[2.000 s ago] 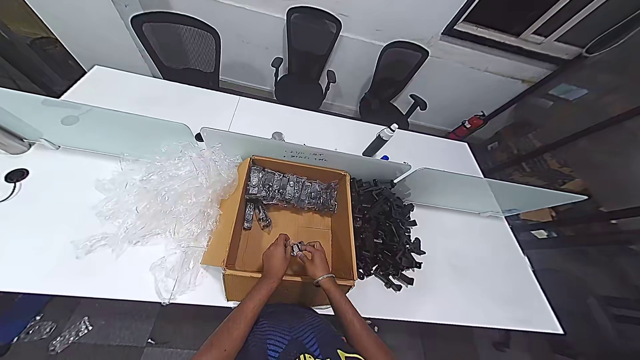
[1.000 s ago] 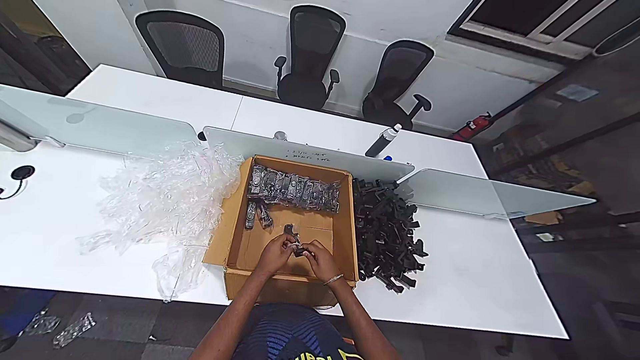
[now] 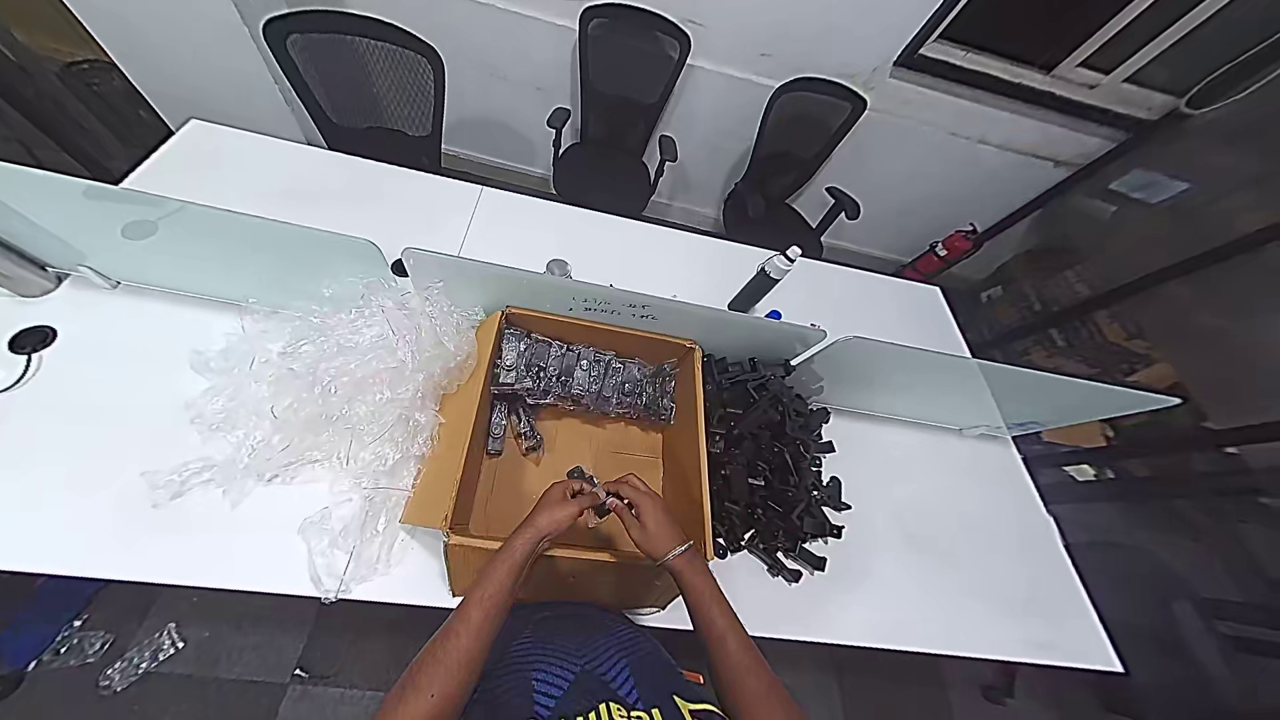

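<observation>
Over the near part of an open cardboard box (image 3: 470,440), my left hand (image 3: 562,508) and my right hand (image 3: 640,515) meet at a small black part in clear plastic wrap (image 3: 598,500), both gripping it with their fingertips. Wrapped black parts (image 3: 585,375) lie in a row along the box's far side, and a few more wrapped parts (image 3: 513,427) lie below its left end. Left of the box is a heap of clear plastic wrappers (image 3: 330,390). Unwrapped black plastic parts (image 3: 770,460) are piled against its right side.
A white desk (image 3: 960,560) carries the box and piles. Behind them stand glass dividers (image 3: 620,300), with a dark bottle with a white cap (image 3: 765,280) beyond. Office chairs (image 3: 610,110) line the far side. Plastic packets (image 3: 142,655) lie on the floor at left.
My hands stay together over the box; the fingers have shifted around the small part. The row and the piles look the same.
</observation>
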